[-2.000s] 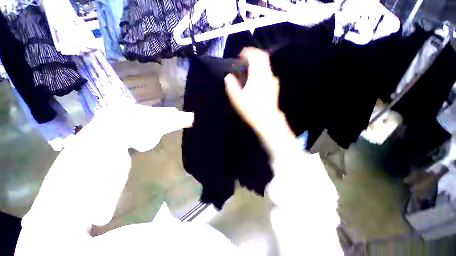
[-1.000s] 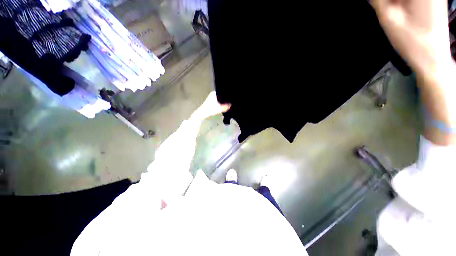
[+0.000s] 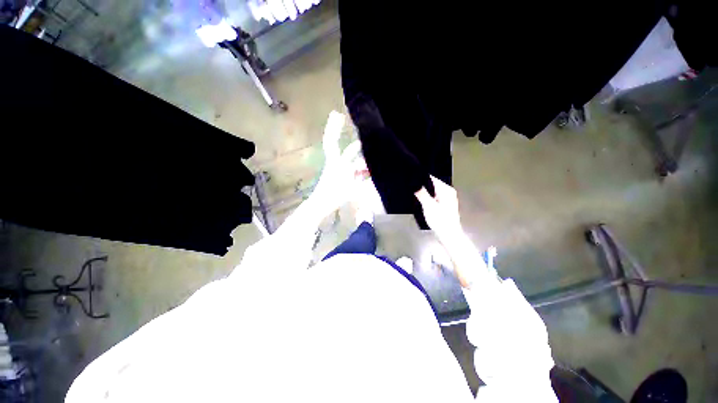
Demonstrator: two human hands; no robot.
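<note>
A black garment [image 3: 401, 149] hangs from above at the centre, with its lower part drawn down towards me. My right hand [image 3: 438, 206] pinches its lower edge between thumb and fingers. My left hand [image 3: 346, 153] is at the garment's left side, overexposed and blurred; whether it grips the cloth cannot be told. More black cloth [image 3: 504, 63] hangs behind, with an uneven lower edge. The top of the garment and its hanger are out of the picture.
Other black garments [image 3: 118, 157] hang at the left. Rack feet on castors stand at the right [image 3: 624, 279] and upper left [image 3: 256, 75]. A curled dark metal stand [image 3: 75, 287] is at the lower left. A dark rounded object [image 3: 660, 387] lies at the bottom right.
The view has swung further down and right. My right hand has come down from the upper right to the garment's lower edge. The black garments at left now fill more of the picture.
</note>
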